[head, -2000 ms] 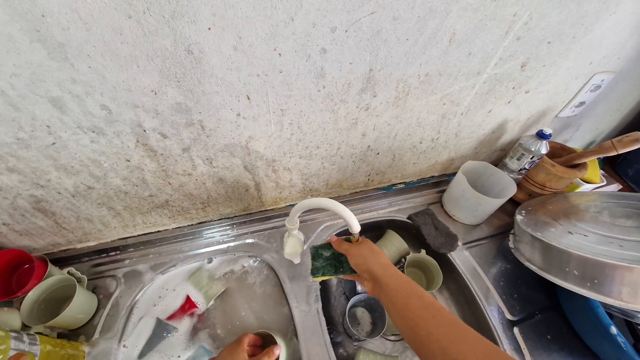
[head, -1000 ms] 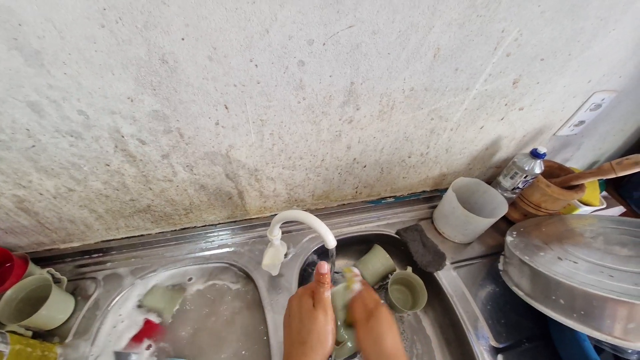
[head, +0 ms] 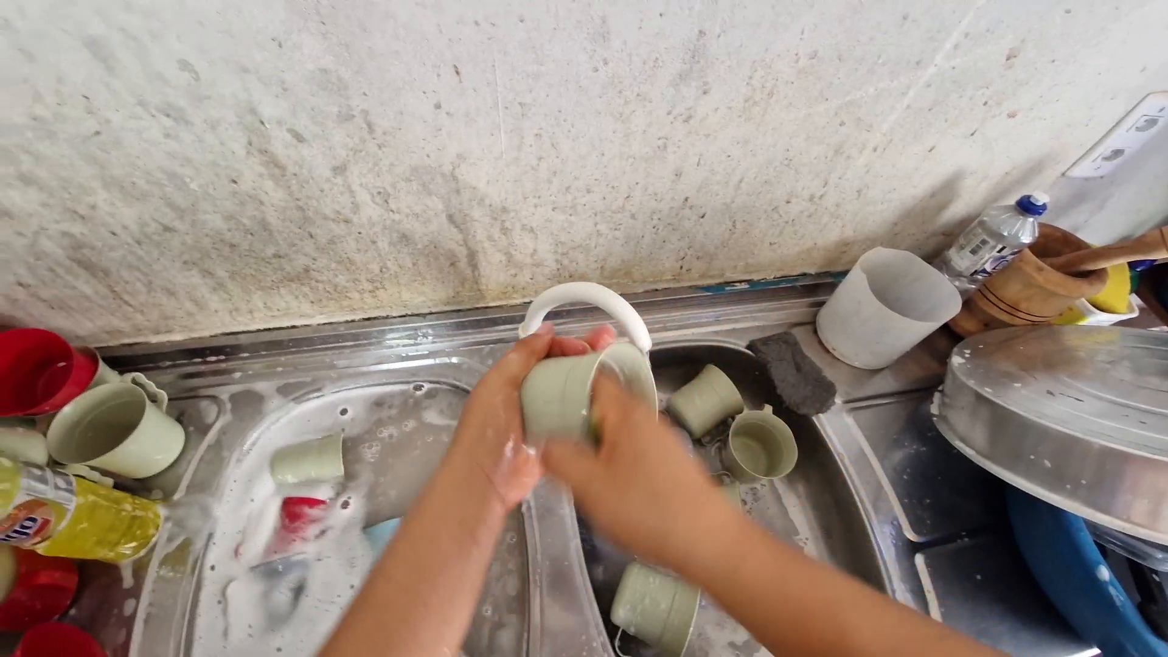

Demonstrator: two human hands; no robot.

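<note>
My left hand (head: 511,415) grips a pale green mug (head: 561,392) tilted sideways, its mouth facing right, just in front of the white faucet (head: 589,294). My right hand (head: 630,456), blurred, has its fingers at and inside the mug's mouth; whether it holds the sponge is hidden, though a bit of green-yellow shows there. Several pale green mugs lie in the right basin, one on its side (head: 705,401) and one upright (head: 761,445). Soapy water fills the left basin, where a green mug (head: 308,459) and a red piece (head: 301,513) are partly submerged.
Red and green mugs (head: 114,429) and a yellow detergent bottle (head: 82,516) crowd the left edge. Right of the basins are a dark scouring cloth (head: 792,372), a white container (head: 885,310), a plastic bottle (head: 995,239), a wooden mortar (head: 1031,278), a large aluminum lid (head: 1058,411) and a blue basin (head: 1058,566).
Two seconds ago the right hand held a green scouring sponge below the faucet and the left was low over the left basin. Both hands are now together at a mug, higher than one second ago.
</note>
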